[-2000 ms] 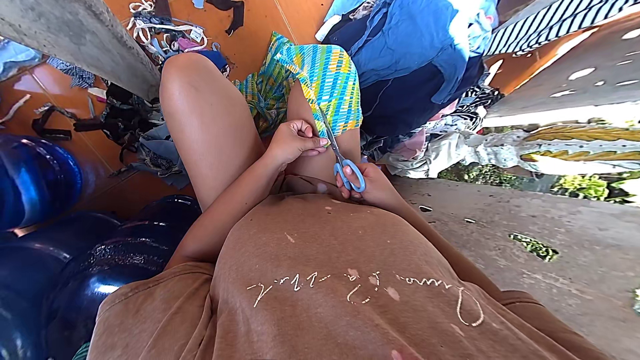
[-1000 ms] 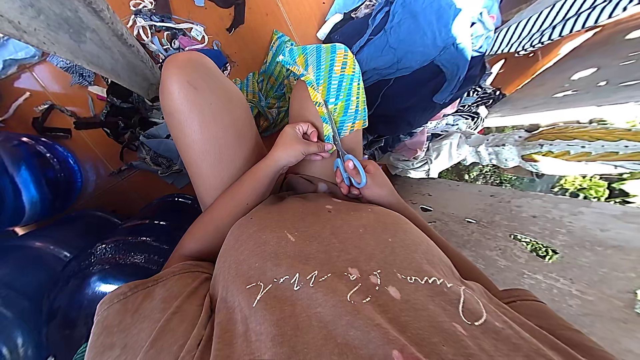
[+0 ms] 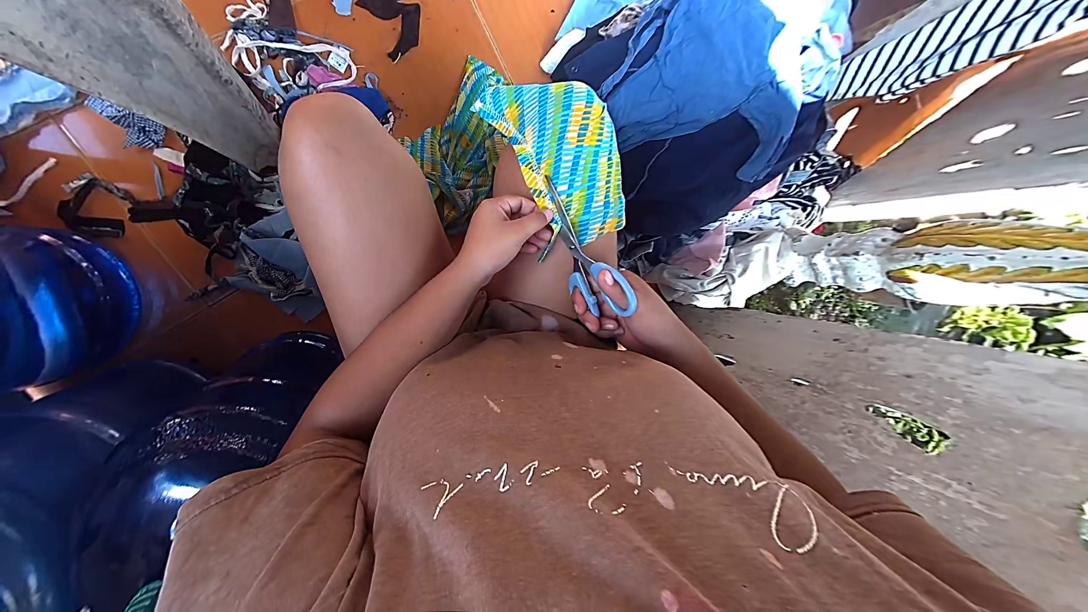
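My right hand (image 3: 619, 308) grips a pair of scissors (image 3: 581, 255) by their light blue handles, with the blades pointing up and away from me. A patterned cloth (image 3: 578, 144) in blue, green, yellow and white lies over my leg, and the blades are at its near left edge. Just left of the blades, my left hand (image 3: 510, 231) pinches the edge of this cloth between thumb and fingers. Some of its fingertips are partly hidden.
A pile of blue and dark garments (image 3: 705, 93) lies ahead to the right. Fabric scraps (image 3: 293, 64) are on the orange tiled floor (image 3: 459, 25). Large blue plastic bottles (image 3: 187, 450) stand at the left, near a concrete post (image 3: 144, 68). A concrete ledge (image 3: 816, 408) runs along the right.
The scissors' blades appear slightly more apart than one second ago. Both hands stay in nearly the same place.
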